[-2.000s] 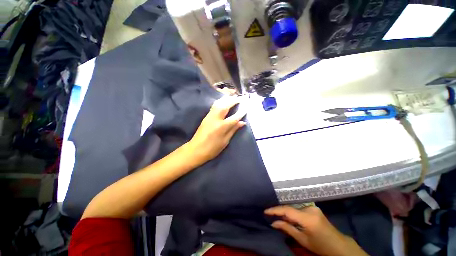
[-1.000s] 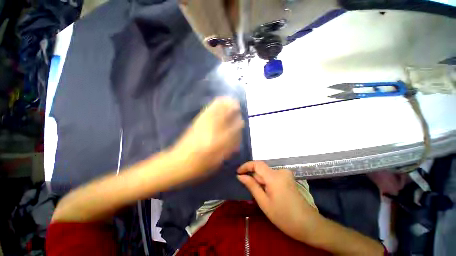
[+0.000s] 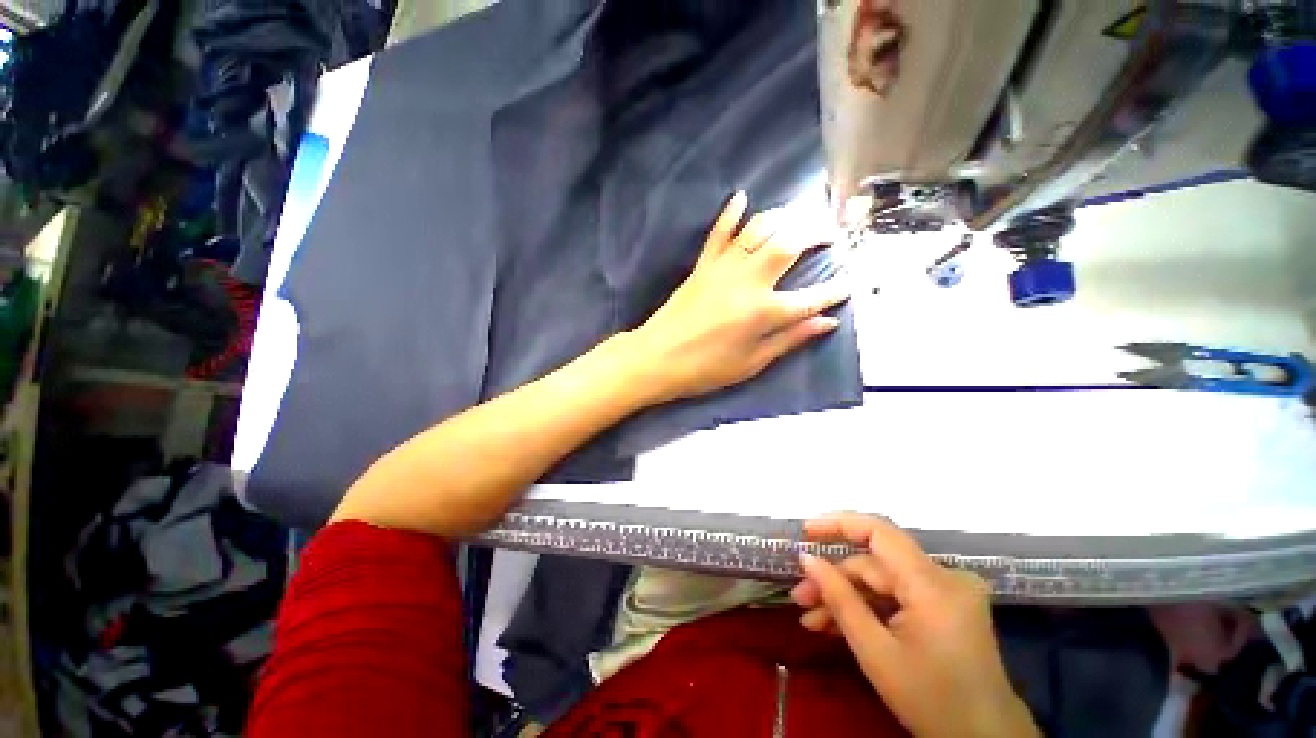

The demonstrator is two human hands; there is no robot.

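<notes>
A dark grey garment panel (image 3: 563, 245) lies spread on the white sewing table, its right edge running up under the presser foot (image 3: 860, 216). My left hand (image 3: 743, 303) lies on the panel just left of and below the foot, palm down with fingers spread; it presses the cloth and does not grip it. My right hand (image 3: 902, 598) is over the measuring tape (image 3: 650, 544) at the table's front edge, below the cloth, with thumb and fingertips close together. Whether it pinches something tiny cannot be told.
The white machine head (image 3: 938, 101) stands at the upper right, with a blue knob (image 3: 1042, 283) beside the foot. Blue-handled snips (image 3: 1234, 369) lie at the right. Dark fabric heaps (image 3: 173, 577) are at the left. A dark piece (image 3: 556, 620) hangs below the table edge.
The panel has moved up towards the foot, its lower edge now farther from the table front. My left hand is now flat near the foot. My right hand has let go of the panel's edge. The view has shifted.
</notes>
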